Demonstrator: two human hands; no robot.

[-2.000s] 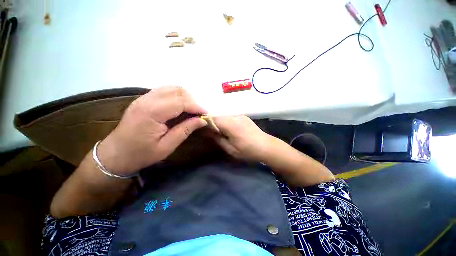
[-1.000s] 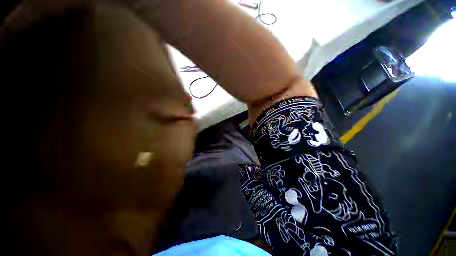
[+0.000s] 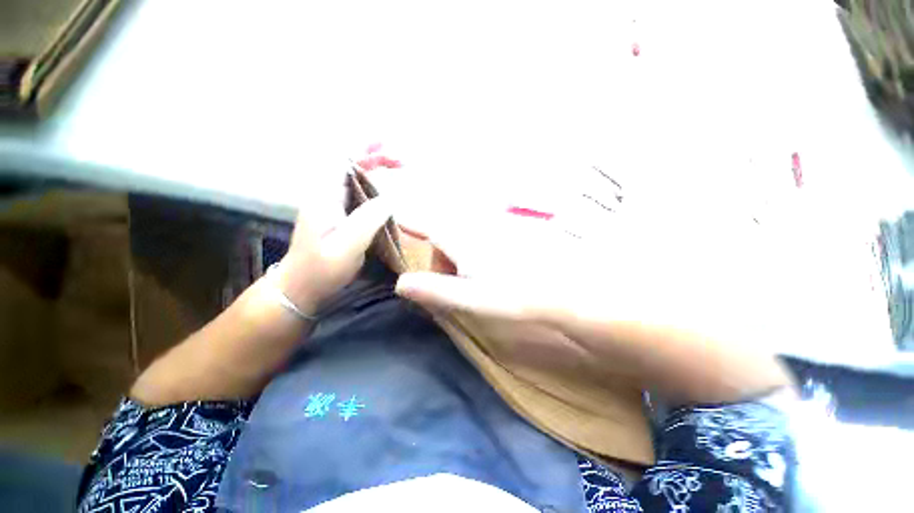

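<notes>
The brown bag piece [image 3: 561, 396] lies over my lap at the table's front edge, its layered edge running from between my hands down to the lower right under my right forearm. My left hand [image 3: 336, 245] grips the folded end of the piece, with its layers standing apart. My right hand [image 3: 471, 301] holds the piece beside it, thumb along the edge; its other fingers are hidden or washed out by glare. No tool shows in either hand.
On the overexposed white table [image 3: 251, 110] lie a red lighter-like block [image 3: 530, 212], faint snips [image 3: 604, 188] to its right and another red item [image 3: 797, 168]. Brown pieces [image 3: 62, 55] are at the upper left. A cardboard box [image 3: 60, 301] stands below the table at left.
The view swung and became brighter. The brown piece, previously extending left of my hands, was swung close past the camera and now extends to the lower right. Both hands hold it at another end.
</notes>
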